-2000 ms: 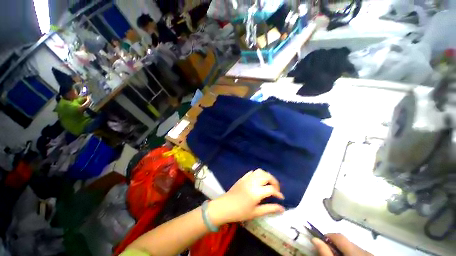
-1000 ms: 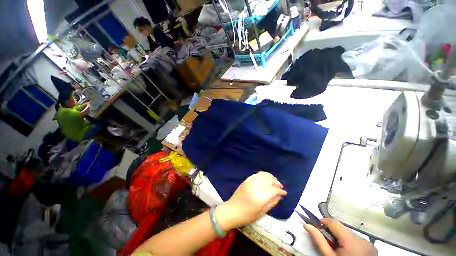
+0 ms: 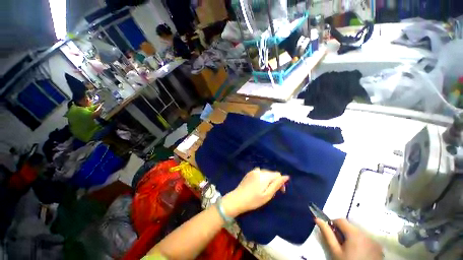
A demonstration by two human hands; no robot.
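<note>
The navy garment piece [image 3: 304,162] lies spread on the white table, its near edge at the table's front edge. A narrow navy strip [image 3: 254,138] lies across its upper part. My left hand [image 3: 256,190] is over the middle of the cloth, fingers bent together; whether it pinches the cloth cannot be told. My right hand [image 3: 350,241] is at the bottom right, slightly blurred, and holds dark thread snips [image 3: 321,212], the blades pointing up and left at the cloth's right edge.
The sewing machine [image 3: 424,165] stands at right. Black cloth [image 3: 337,94] lies beyond the navy piece. A blue basket rack [image 3: 282,71] stands behind. A red bag [image 3: 162,198] and yellow bunch [image 3: 189,175] are below left. A person in green [image 3: 84,122] sits far left.
My left hand has moved up over the cloth. The cloth's near part has shifted towards me and now covers more of the table edge. The snips stay in my right hand, near the cloth's edge.
</note>
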